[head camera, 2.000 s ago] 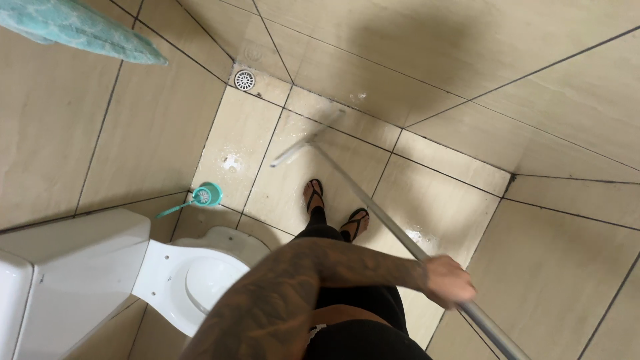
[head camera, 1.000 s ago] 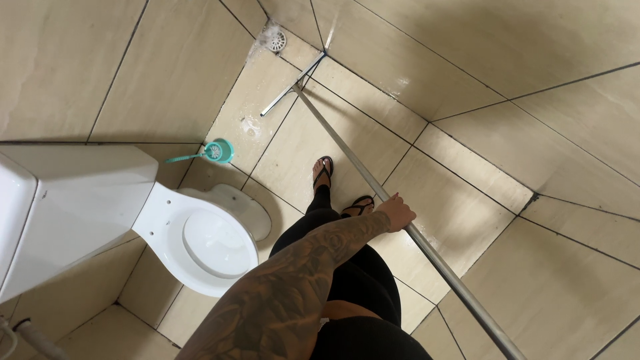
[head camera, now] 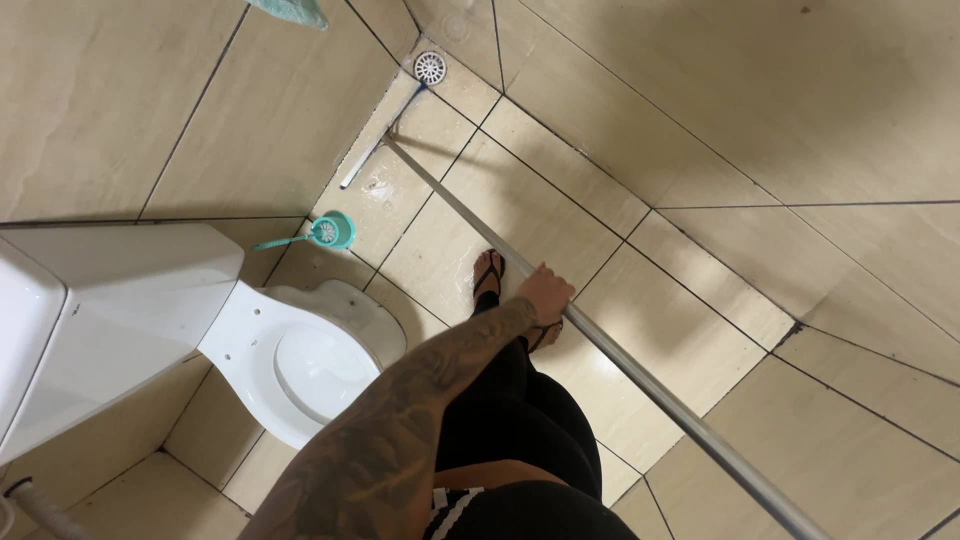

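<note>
My left hand (head camera: 547, 295) is closed around the metal pole (head camera: 652, 390) of a floor squeegee, below the middle of the view. From there the pole slants up and left to the squeegee's long blade (head camera: 365, 160), which lies on the tiled floor along the foot of the left wall. The blade's upper end is just below a round white floor drain (head camera: 430, 69). Wet, shiny patches (head camera: 381, 191) show on the tiles beside the blade. My right hand is outside the view, and the upper end of the pole runs out at the bottom right.
At the left stands a white toilet (head camera: 247, 349) with its cistern (head camera: 127, 315). A teal toilet brush holder (head camera: 343, 229) with a brush sits between toilet and blade. My feet in flip-flops (head camera: 489, 274) are beside the pole. A light teal cloth (head camera: 296, 10) hangs at the top.
The squeegee blade has moved from mid-floor, past the right side of the drain, to the left wall below the drain. My left hand has kept hold of the pole.
</note>
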